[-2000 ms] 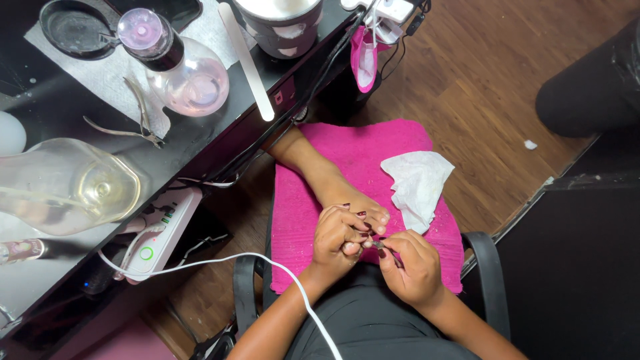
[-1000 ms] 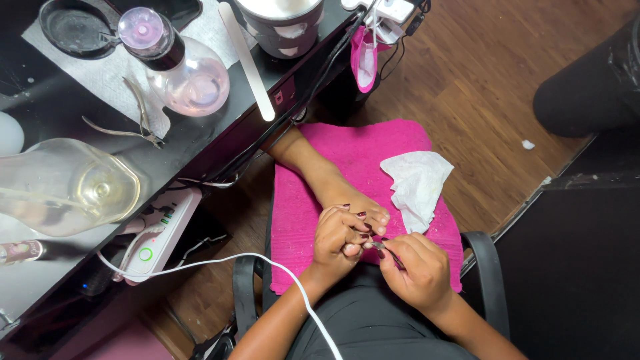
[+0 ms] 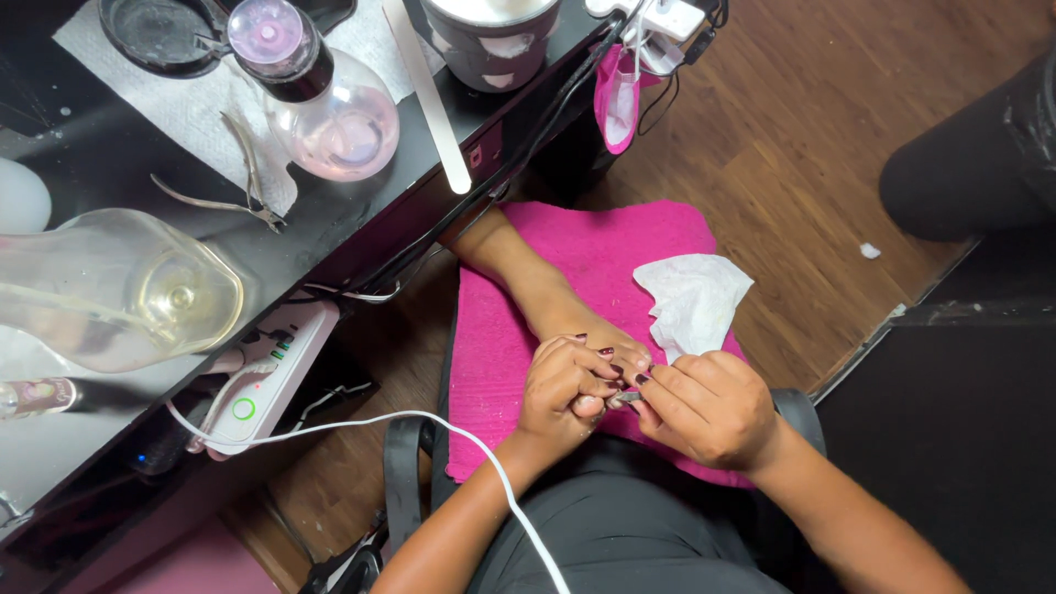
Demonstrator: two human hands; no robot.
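Another person's bare foot (image 3: 569,305) rests on a pink towel (image 3: 528,239) across my lap. My left hand (image 3: 569,388) is wrapped around the toes, fingers curled over them. My right hand (image 3: 709,404) pinches a small metal tool (image 3: 629,397) whose tip touches the toe area between my hands; most of it is hidden in my fingers, so its exact kind cannot be told. A crumpled white tissue (image 3: 697,301) lies on the towel just beyond my right hand. Dark polish shows on my nails.
On the black table at left are cuticle nippers (image 3: 256,194), a pump bottle of pinkish liquid (image 3: 338,124), a clear bottle (image 3: 124,289), a nail file (image 3: 429,99) and a gray tub (image 3: 495,41). A white cable (image 3: 462,429) crosses above my left forearm.
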